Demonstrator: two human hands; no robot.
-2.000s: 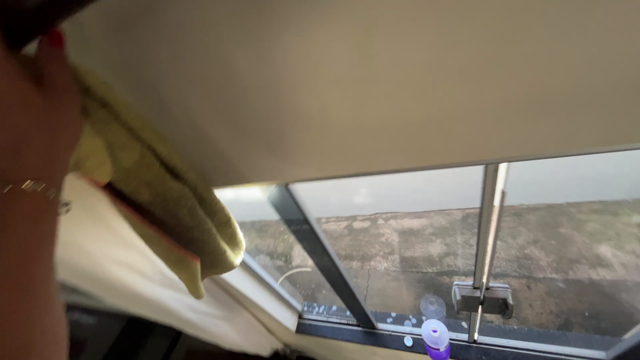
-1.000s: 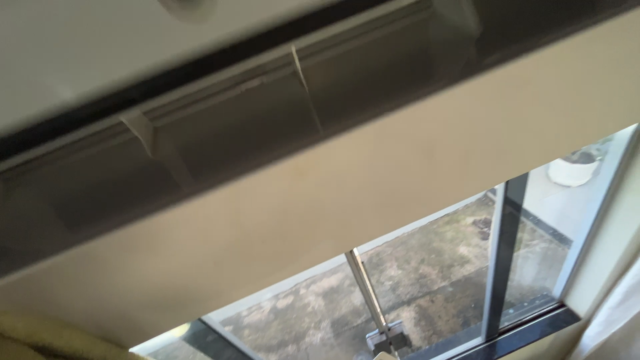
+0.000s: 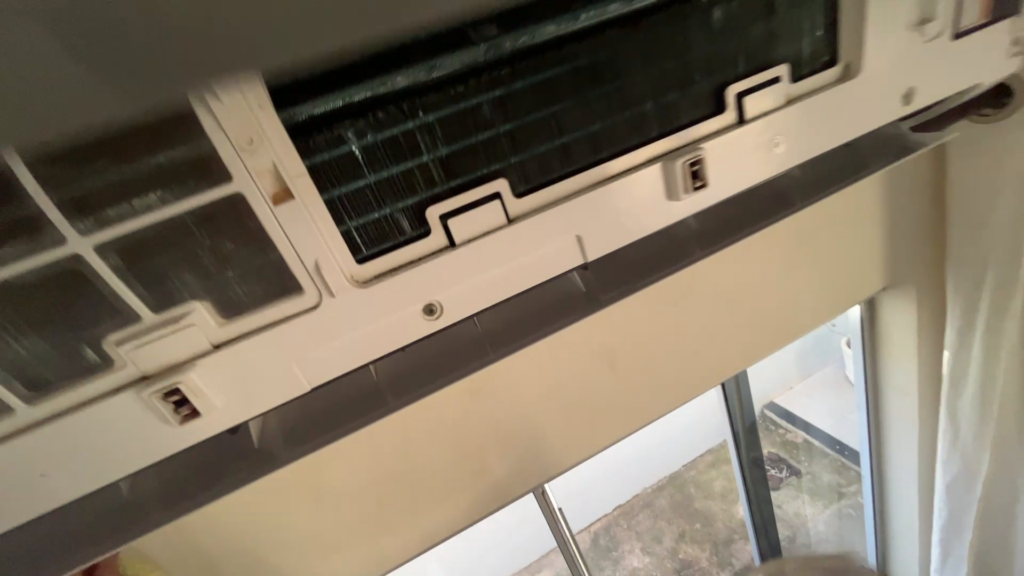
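A wall-mounted air conditioner's white housing (image 3: 528, 256) spans the head view diagonally, its front cover (image 3: 120, 48) raised at the upper left. Behind the right-hand opening, the dark finned coil (image 3: 520, 120) shows bare. A mesh filter (image 3: 200, 256) sits in the left-hand opening. Below the housing runs the grey air outlet (image 3: 544, 312) with thin vanes. At the bottom left edge, a small reddish patch, perhaps part of my left hand (image 3: 100, 566), lies beside a bit of yellowish cloth (image 3: 138, 563); its grip is hidden. My right hand cannot be made out.
Under the unit is a cream wall (image 3: 640, 344), with a framed sliding window (image 3: 748, 472) below it. A white curtain (image 3: 980, 360) hangs at the right. A pipe opening (image 3: 996, 100) is at the upper right. A blurred rounded thing (image 3: 812, 566) touches the bottom edge.
The view has swung up and right onto the air conditioner. The hand with the bracelet and the yellow-green cloth, large at the left two seconds ago, are now almost out of view.
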